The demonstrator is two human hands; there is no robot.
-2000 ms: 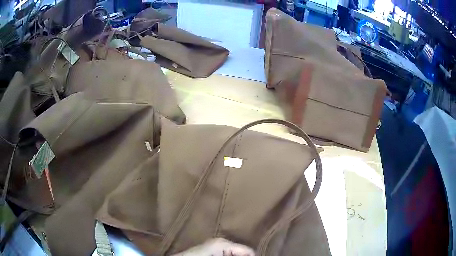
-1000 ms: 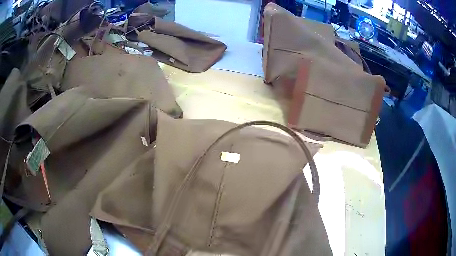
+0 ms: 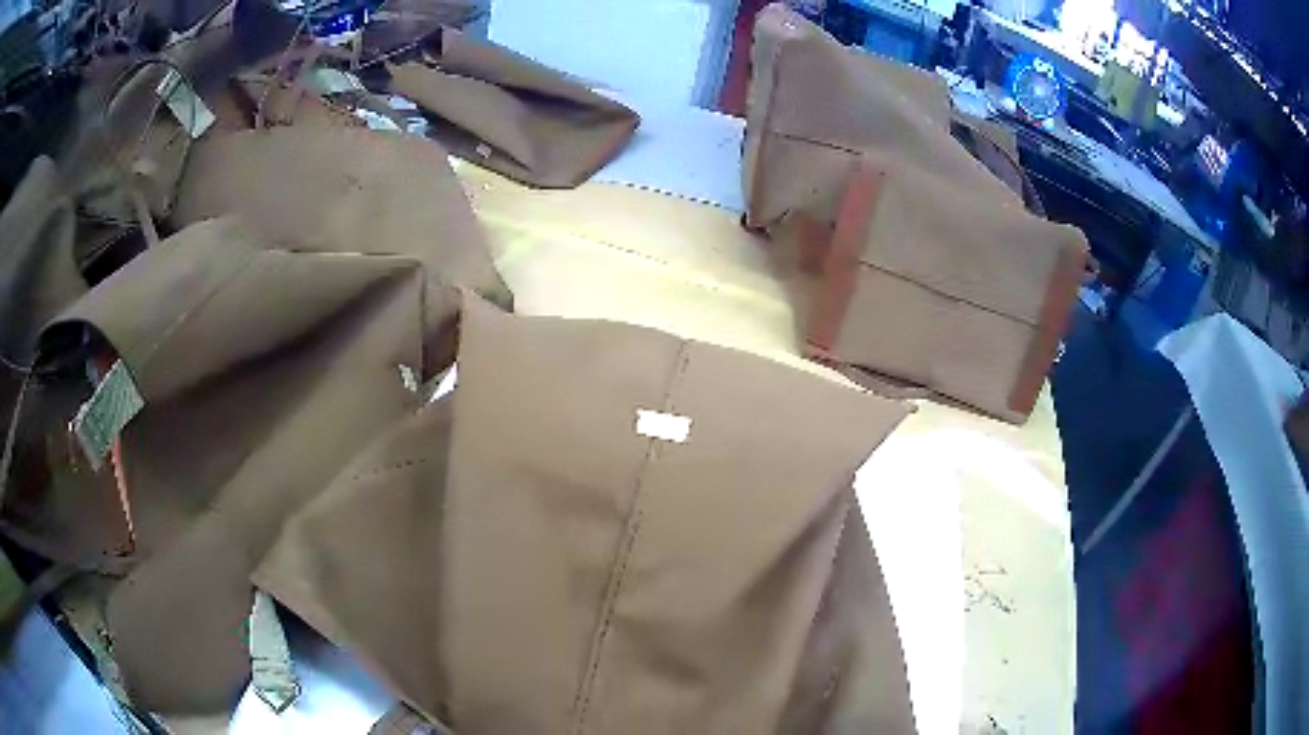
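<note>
A brown bag body (image 3: 560, 503) lies in front of me, its lower part cut off by the frame's bottom edge. A centre seam (image 3: 626, 531) runs down its panel. A small white sticker (image 3: 663, 425) sits across the seam near the upper edge. No handle shows over this panel. A pale striped webbing tab (image 3: 271, 653) shows at the lower left of the bag. Neither my left hand nor my right hand is in view.
Another brown bag (image 3: 273, 373) lies at left with a pale striped label (image 3: 105, 414) and orange strip. More brown bags are heaped behind it. A bag with redder bands (image 3: 948, 287) stands at back right on the cardboard-covered table (image 3: 646, 259). A folded bag (image 3: 517, 115) lies at the back.
The brown handle that arched over the panel is gone from view. The hand seen at the bottom edge two seconds ago is out of the picture. The panel looks flatter.
</note>
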